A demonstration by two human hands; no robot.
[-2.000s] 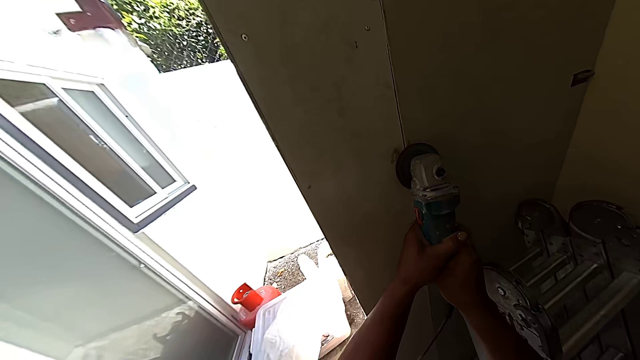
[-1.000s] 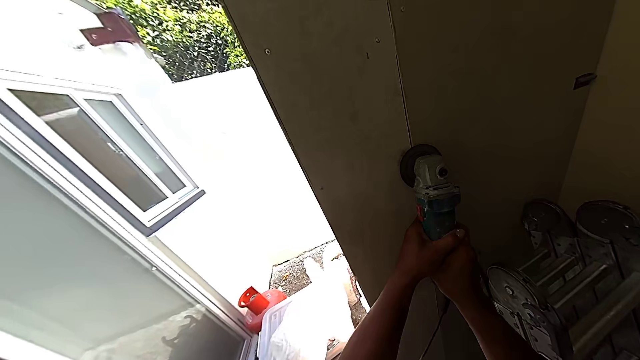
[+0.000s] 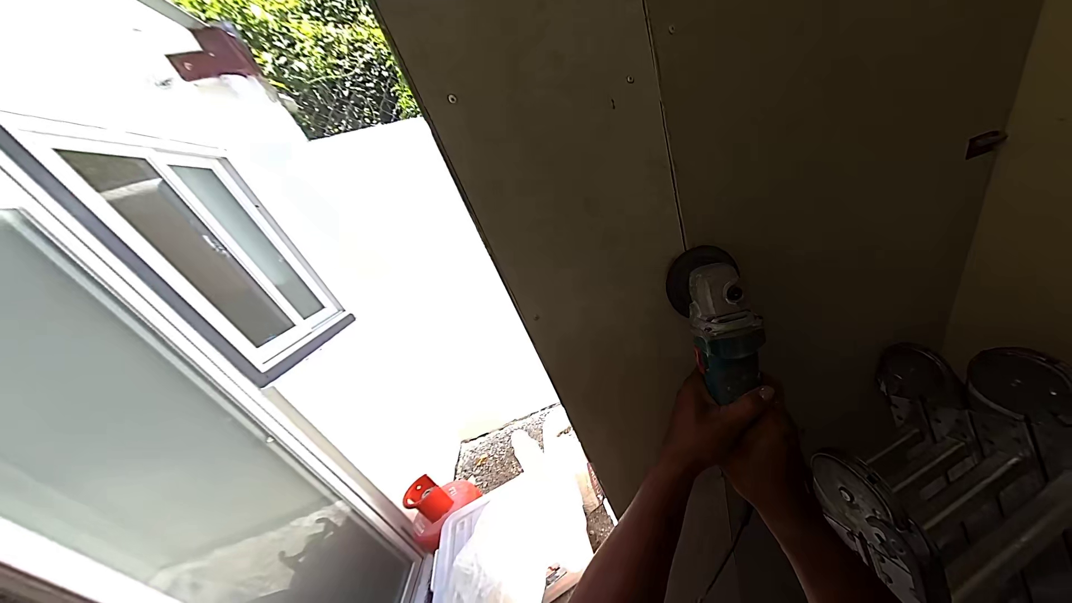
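Note:
Both my hands grip the body of an angle grinder [image 3: 727, 335], teal with a grey metal gear head. My left hand [image 3: 699, 427] wraps the body from the left, and my right hand [image 3: 766, 444] closes on it from the right, the two touching. The grinder's dark round disc [image 3: 699, 276] lies over the seam [image 3: 672, 176] between two wall or ceiling boards [image 3: 578, 251]; whether it touches them I cannot tell. Several screw heads [image 3: 452, 99] dot the boards. A cord [image 3: 727, 563] hangs below my hands.
A folded metal ladder with round hinges [image 3: 846, 494] stands at the lower right. Left of the board edge are a sliding window [image 3: 209, 243], a glass panel [image 3: 126, 419], a red gas cylinder [image 3: 431, 502] and white plastic sheeting [image 3: 519, 536]. A dark fitting [image 3: 984, 144] sits at the upper right.

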